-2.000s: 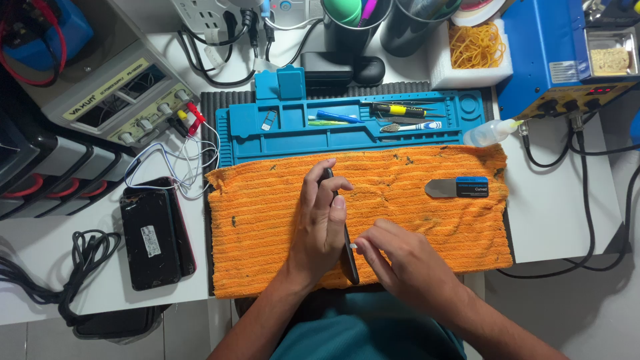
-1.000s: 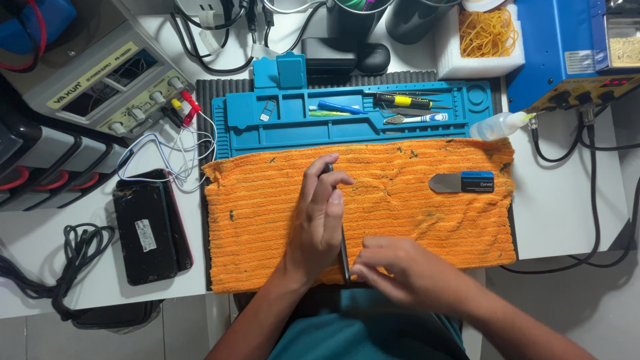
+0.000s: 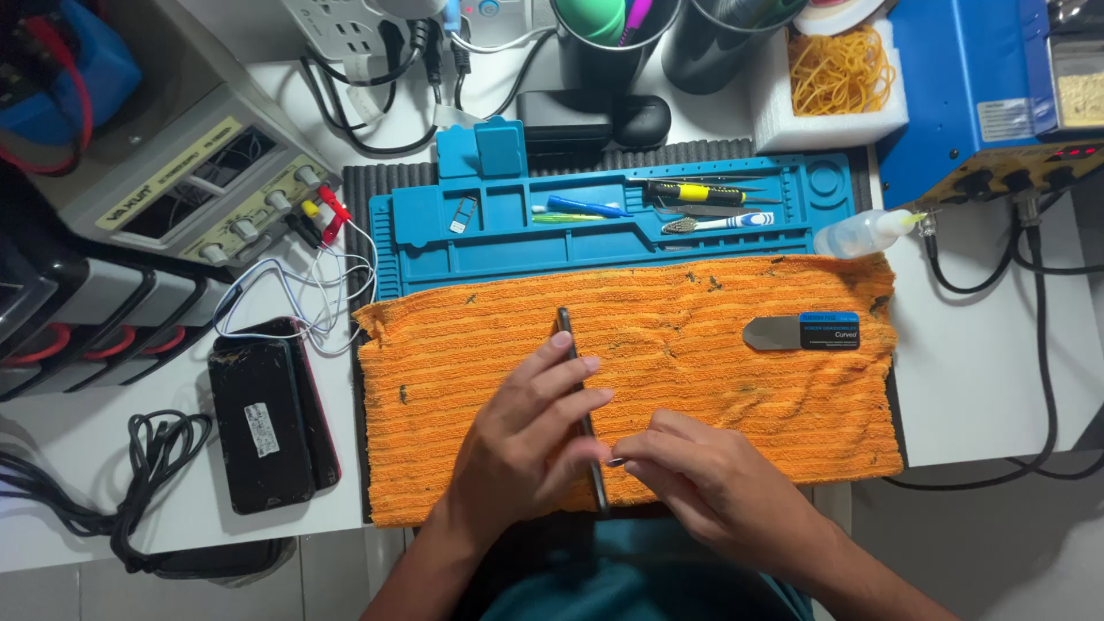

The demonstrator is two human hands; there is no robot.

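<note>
My left hand (image 3: pixel 539 423) grips a thin dark phone (image 3: pixel 597 483), which stands on its long edge over the orange towel (image 3: pixel 690 345) with its narrow side up. Beside the phone's right face is my right hand (image 3: pixel 699 461), its thumb and index finger pinched on a tiny shiny metal piece (image 3: pixel 616 462), too small to name. On the towel's right part lies a flat metal opening blade with a black and blue handle (image 3: pixel 830 331). Behind the towel, a blue silicone repair mat (image 3: pixel 526 250) holds a yellow-black screwdriver (image 3: pixel 694 192), a toothbrush (image 3: pixel 720 222) and blue tweezers-like tool (image 3: pixel 586 205).
Two dark phones (image 3: pixel 263 423) lie stacked at left, near white wires and a bench power supply (image 3: pixel 190 190). A clear dropper bottle (image 3: pixel 862 235) rests by the mat's right end. Behind stand a foam box of rubber bands (image 3: pixel 768 121), black cups and a blue soldering station (image 3: pixel 940 95).
My right hand has stayed low beside the phone, and its fingertips are now close to my left thumb. My left hand still holds the phone on edge.
</note>
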